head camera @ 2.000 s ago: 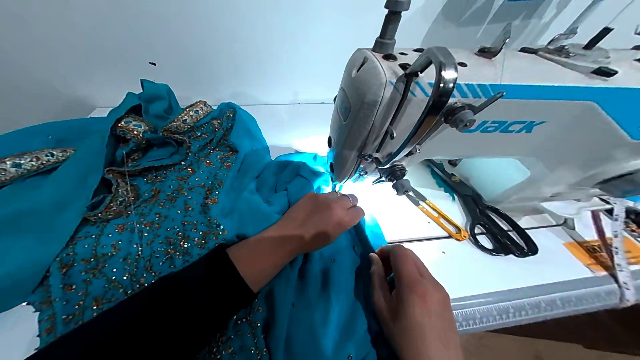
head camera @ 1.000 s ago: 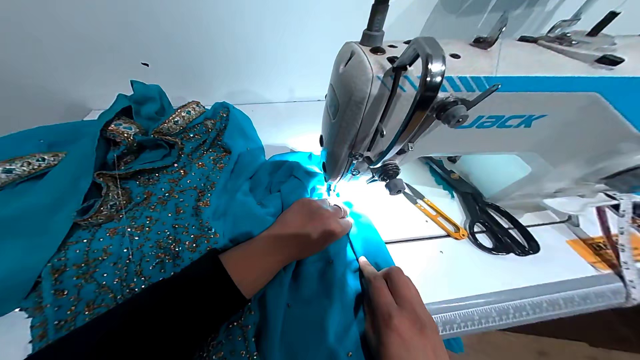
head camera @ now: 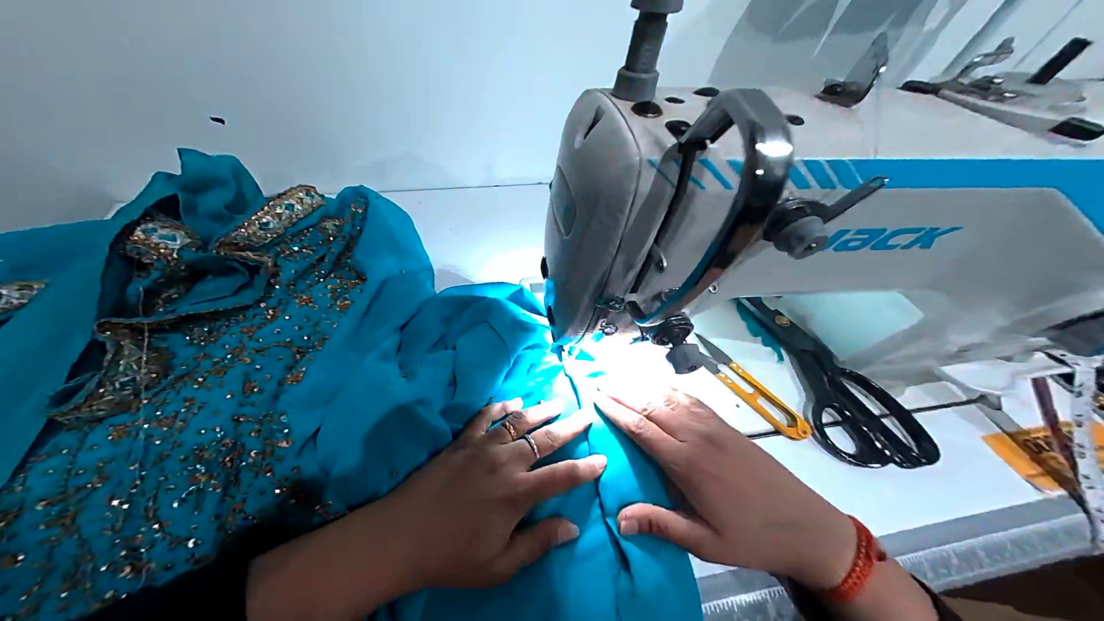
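Both hands rest on teal fabric [head camera: 492, 336] in front of the needle area of a Jack sewing machine [head camera: 604, 198]. My left hand [head camera: 500, 483], with rings on two fingers, lies spread on the cloth left of a dark seam line. Across that line, my right hand [head camera: 716, 474] presses on the fabric with its fingertips pointing towards the needle area and its thumb apart; a red-orange band circles the wrist. Bright lamp light washes out the needle and presser foot. The garment's beaded, embroidered part [head camera: 250, 388] spreads out at the left.
Black-handled scissors [head camera: 849, 405] and yellow thread snips [head camera: 759, 401] lie on the white table right of my right hand. At the far right are an orange packet [head camera: 1026, 457] and a hanging measuring tape [head camera: 1083, 431]. A clear-covered table edge [head camera: 992, 543] runs along the front.
My left hand has come back from beside the needle area and lies spread on the cloth. My right hand has moved forward, nearer the needle area, and its fingers now lie flatter.
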